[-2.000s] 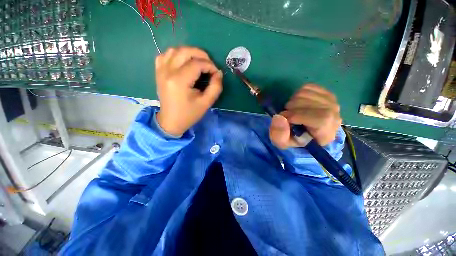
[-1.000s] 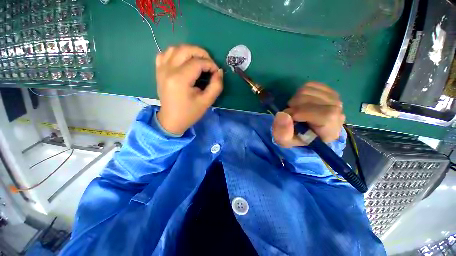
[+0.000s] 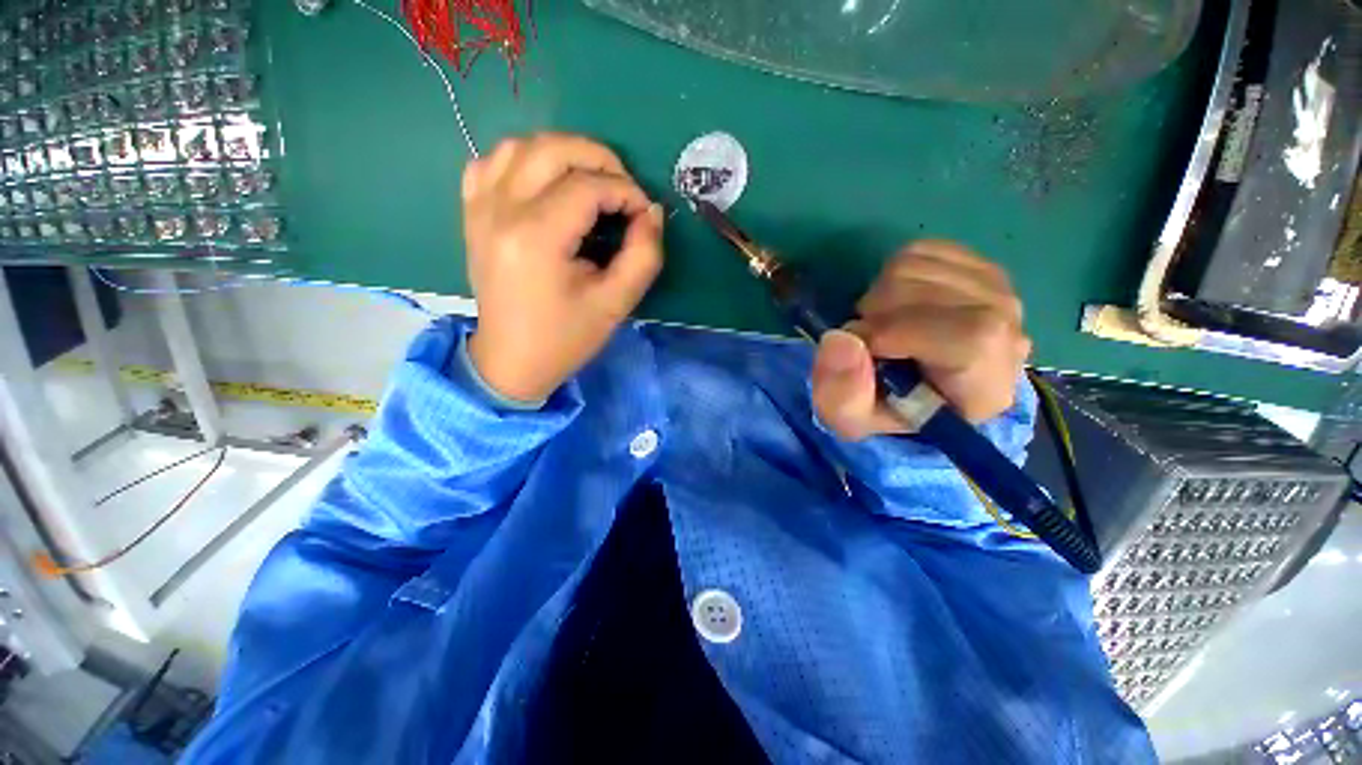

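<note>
My left hand (image 3: 553,262) pinches the thin silver solder wire (image 3: 456,105) between thumb and forefinger. A short end of wire sticks out beside the white disc. My right hand (image 3: 929,341) is shut on the dark blue handle of the soldering iron (image 3: 759,263). The iron's dark tip is at the lower left edge of the small dark and metallic component (image 3: 702,180). The component lies on the white round disc (image 3: 725,154). Whether tip, wire and part touch is too small to tell.
Red lead wires (image 3: 475,27) lie at the top edge. A blister tray (image 3: 135,142) is at the left, the clear hood (image 3: 926,45) at the top, a metal tray (image 3: 1183,224) at the right. Dark specks (image 3: 1050,138) lie near it. Stacked trays (image 3: 1207,553) stand below the bench edge.
My right hand and the iron have shifted slightly to the right since the oldest frame. The iron tip stays at the component. My left hand has barely moved.
</note>
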